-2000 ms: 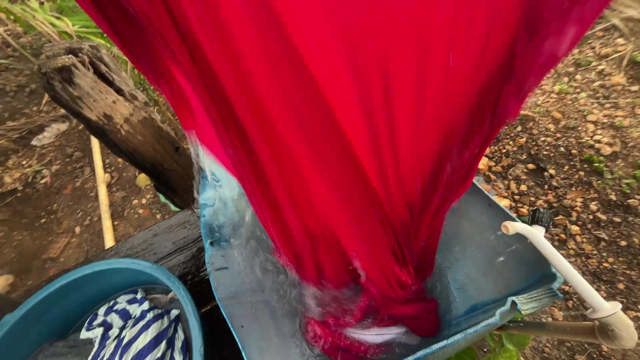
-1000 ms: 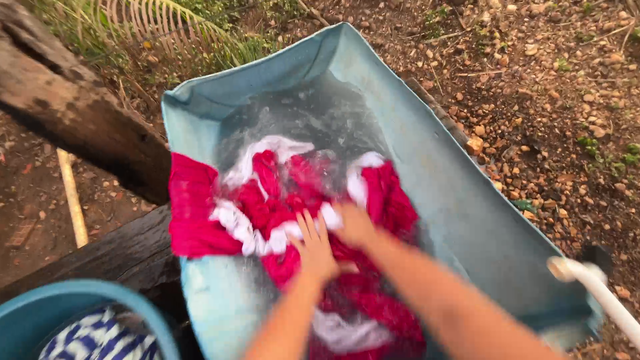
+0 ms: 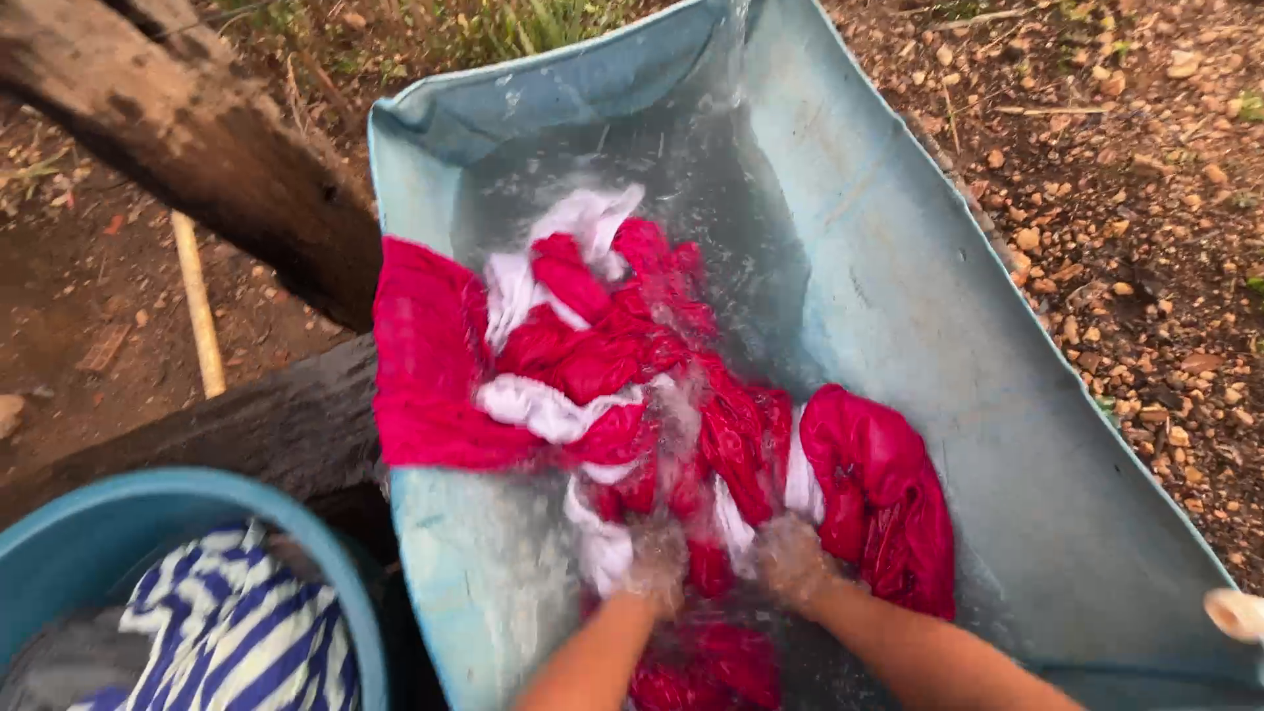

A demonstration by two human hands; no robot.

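Observation:
Wet red and white cloth [image 3: 612, 355] lies bunched in a blue basin [image 3: 889, 296] of cloudy water, one part spread over the basin's left rim. My left hand [image 3: 654, 563] presses into the lower part of the cloth, its fingers blurred and hidden by splashing water. To its right, my right hand [image 3: 790, 558] is in the wet fabric beside a bulging red fold; whether its fingers grip the cloth cannot be made out.
A round blue tub [image 3: 365, 612] at the lower left holds blue-and-white striped cloth [image 3: 247, 622] and dark cloth. Weathered timber [image 3: 227, 158] stands at the upper left, a dark beam [image 3: 276, 425] beneath. A whitish pipe end [image 3: 1234, 614] shows at the right edge.
The red cloth, stretched up in front of the view two seconds ago, now lies in the basin. Both hands have moved toward the basin's near end since one second ago.

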